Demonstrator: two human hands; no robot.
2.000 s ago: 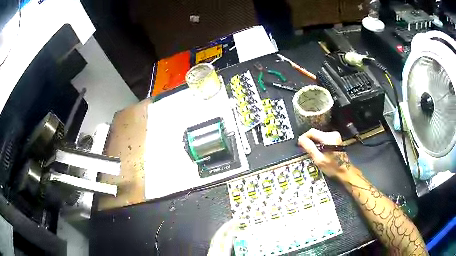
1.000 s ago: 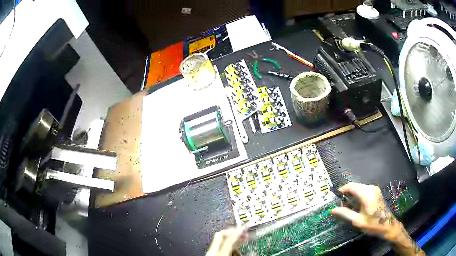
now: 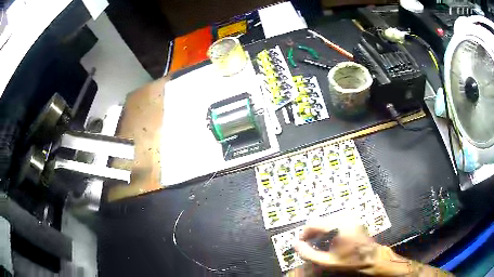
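A white PCB panel (image 3: pixel 312 181) with rows of yellow and black parts lies component side up on the black mat. A second white board strip (image 3: pixel 286 253) lies along its lower edge, also parts up, and partly hidden. My right hand (image 3: pixel 341 249) is over this strip, blurred, with thumb and fingers pointing left. Whether it grips the strip cannot be told. My left hand is not in view.
Conveyor rails (image 3: pixel 97 142) stick out at left. A solder spool (image 3: pixel 233 118) stands on white paper (image 3: pixel 181 130). Behind are loose boards (image 3: pixel 310 100), green-handled cutters (image 3: pixel 291 55), a rough pot (image 3: pixel 349 92) and a soldering station (image 3: pixel 398 81). A white fan (image 3: pixel 470 89) stands right.
The green underside held between my hands no longer shows; a parts-up strip lies there. My right hand has moved left over it. My left hand has left the picture. The view has shifted.
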